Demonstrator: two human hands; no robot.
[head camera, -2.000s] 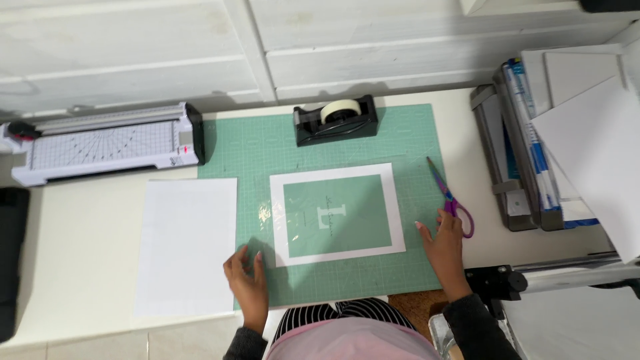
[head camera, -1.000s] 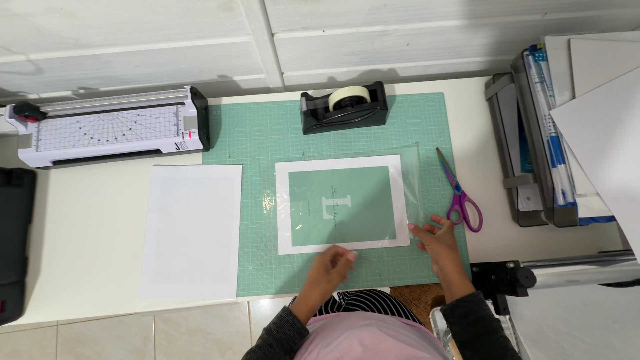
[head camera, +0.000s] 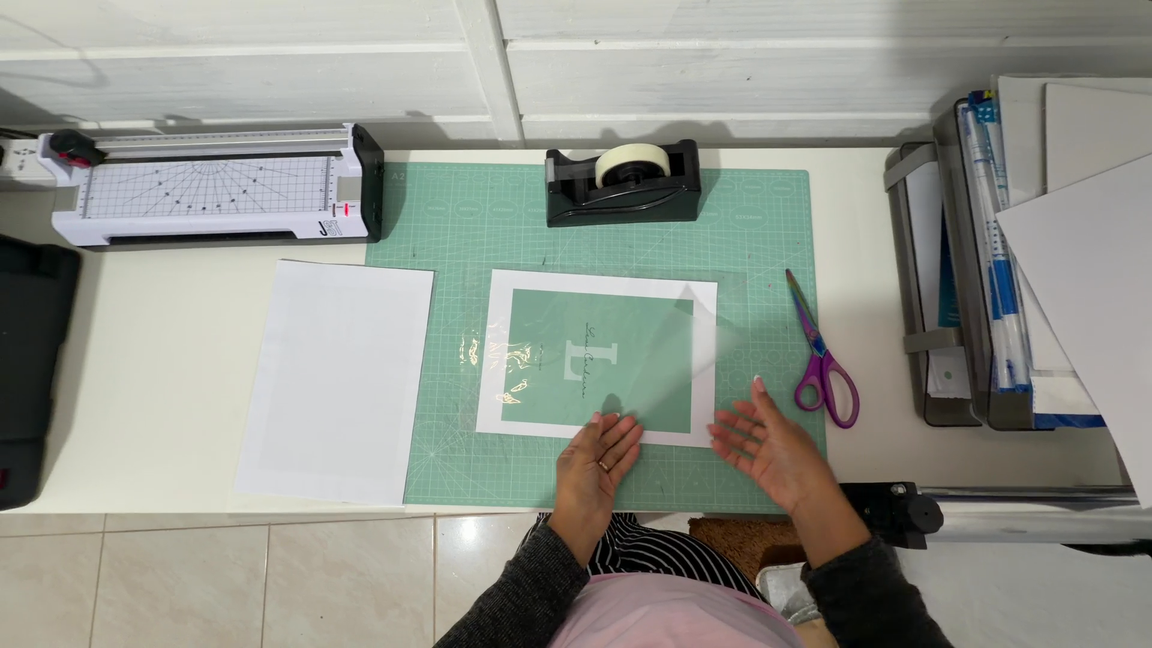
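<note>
A printed sheet with a white border and green middle (head camera: 540, 396) lies on the green cutting mat (head camera: 630, 247), under clear plastic film (head camera: 733, 315) that shines at its left side. The film's right part looks lifted and folded over the sheet. My left hand (head camera: 594, 459), palm turned up, is at the sheet's lower edge; whether its fingertips touch the film cannot be told. My right hand (head camera: 765, 445) is off the lower right corner with fingers spread, nothing plainly held. Purple-handled scissors (head camera: 814, 360) lie right of the film, blades pointing up the mat.
A black tape dispenser (head camera: 623, 202) stands at the mat's back edge. White paper (head camera: 333, 387) overlaps the mat's left side. A paper trimmer (head camera: 216, 193) is at the back left, a black case (head camera: 31, 369) at far left. File holders (head camera: 972, 270) with papers stand right; a metal bar (head camera: 1026, 522) lies lower right.
My left hand has moved from the mat's left side to the sheet's lower edge. My right hand has come away from beside the scissors toward the sheet's lower right corner.
</note>
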